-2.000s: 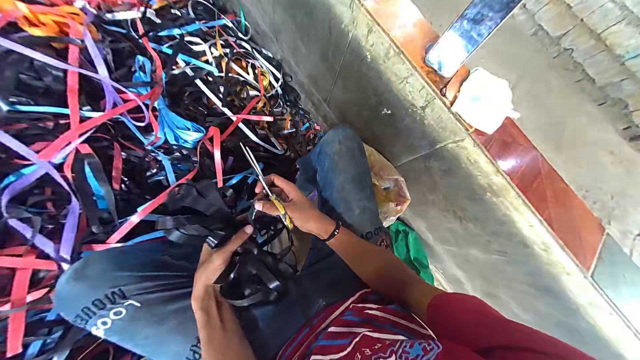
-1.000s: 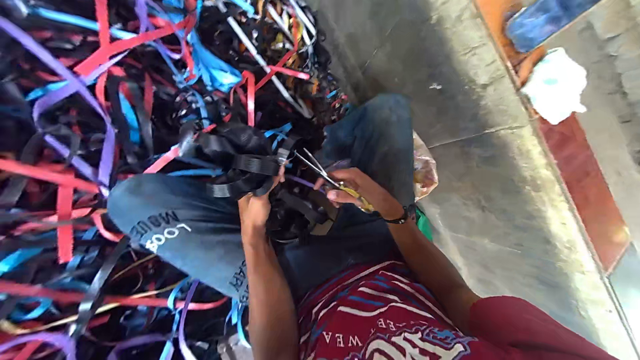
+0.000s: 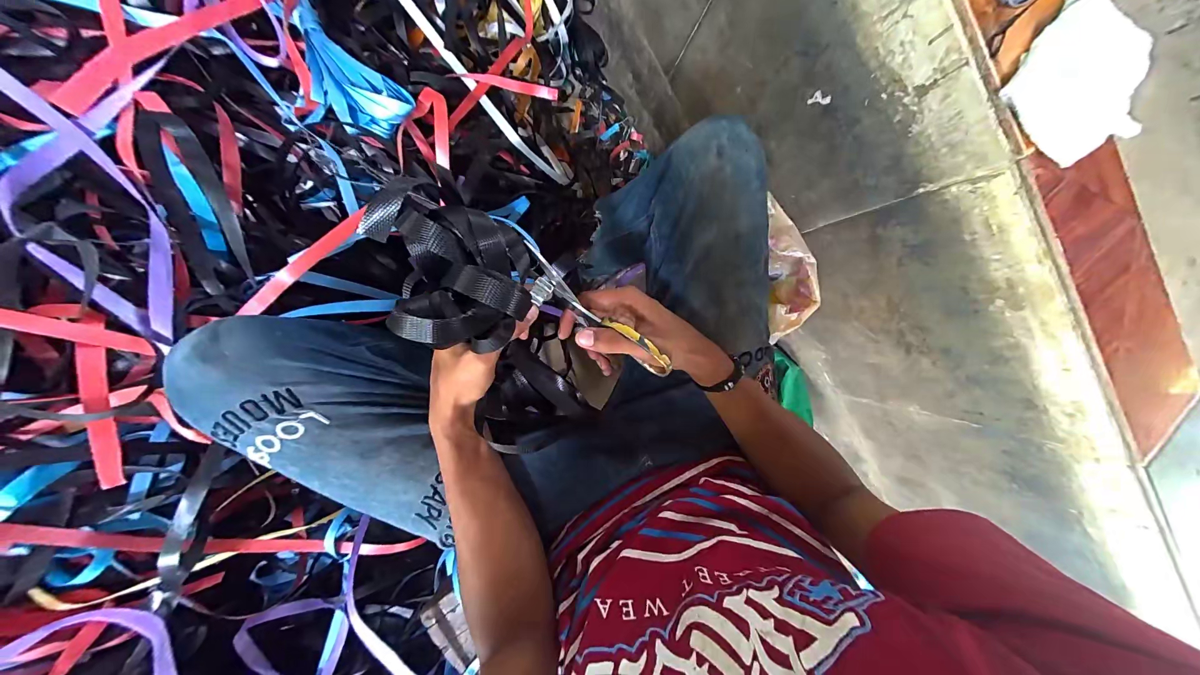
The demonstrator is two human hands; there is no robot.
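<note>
A bunch of black woven straps [image 3: 464, 267] is gripped in my left hand [image 3: 469, 370], over my lap. At the bunch's right side, by my left fingertips, is a small shiny buckle-like piece [image 3: 542, 289]. My right hand [image 3: 637, 328] holds a pair of scissors [image 3: 637, 342] with yellow handles, its blades pointing up and left beside that piece. Whether the blades touch it, I cannot tell. More black strap loops [image 3: 534, 380] hang below, between my hands, near a flat brownish piece [image 3: 586, 375] on my lap.
Tangled red, purple, blue and black straps [image 3: 103, 403] surround my left knee. A blue strap bundle [image 3: 352, 84] lies above. Right of my other knee are a plastic bag [image 3: 790, 272], green material [image 3: 793, 386] and a concrete wall [image 3: 900, 309]. White material [image 3: 1078, 80] rests at the upper right.
The scissors were pointing up, apart from my left hand, two seconds ago; now their blades are at the strap bunch. My left hand has raised the bunch. The view has shifted closer.
</note>
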